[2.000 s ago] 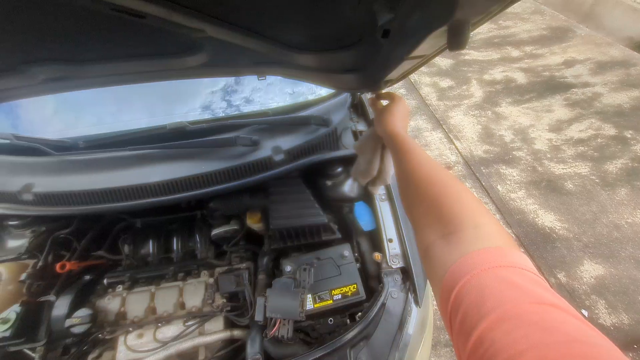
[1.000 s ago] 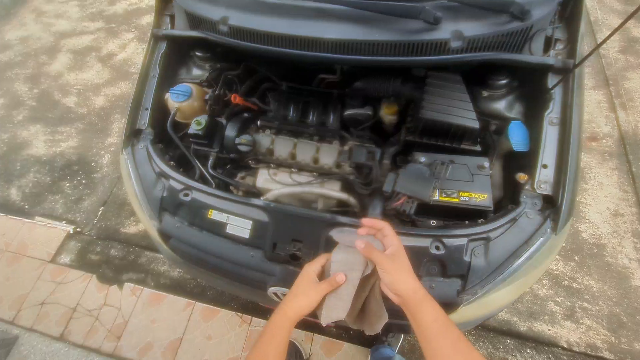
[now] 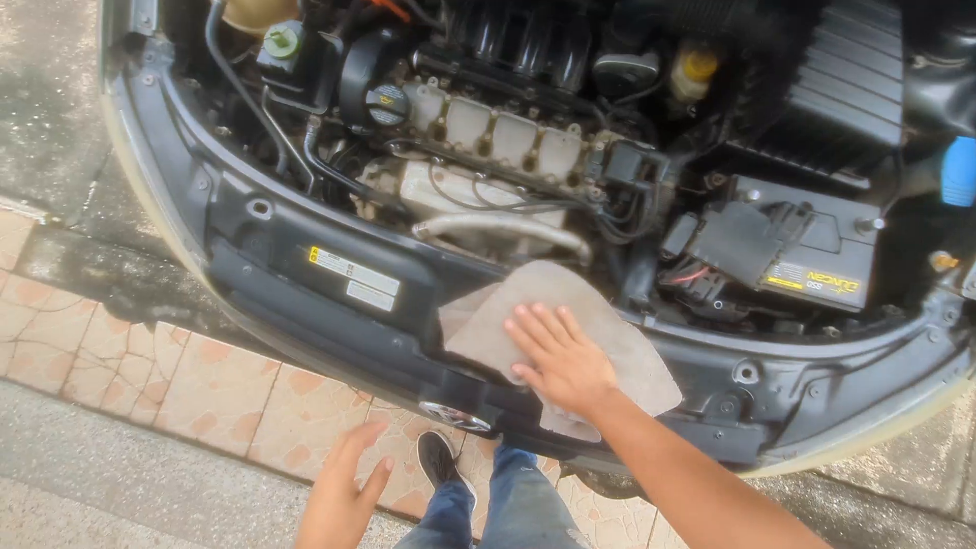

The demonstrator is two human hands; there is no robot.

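Note:
My right hand [image 3: 564,358] lies flat, fingers spread a little, on a beige-grey cloth [image 3: 633,343]. The cloth is spread over the middle of the car's black front panel [image 3: 358,259], just above the chrome badge [image 3: 455,416]. Its upper edge reaches the engine bay by the pale curved pipe [image 3: 503,223]. My left hand [image 3: 352,480] is held apart from the car, over the tiled paving, with nothing in it and thumb and fingers apart. What is under the cloth is hidden.
The engine [image 3: 503,137] is behind the panel, with a black oil filler cap [image 3: 387,104]. A Duncan battery [image 3: 831,252] sits at the right, near a blue cap [image 3: 958,171]. A ribbed black housing [image 3: 846,76] is behind it. My shoe [image 3: 438,456] stands on tiled paving [image 3: 213,389].
The cloth, bunched between both hands one second ago, now lies spread on the front panel under my right hand. My left hand has let go of it. The view has moved closer.

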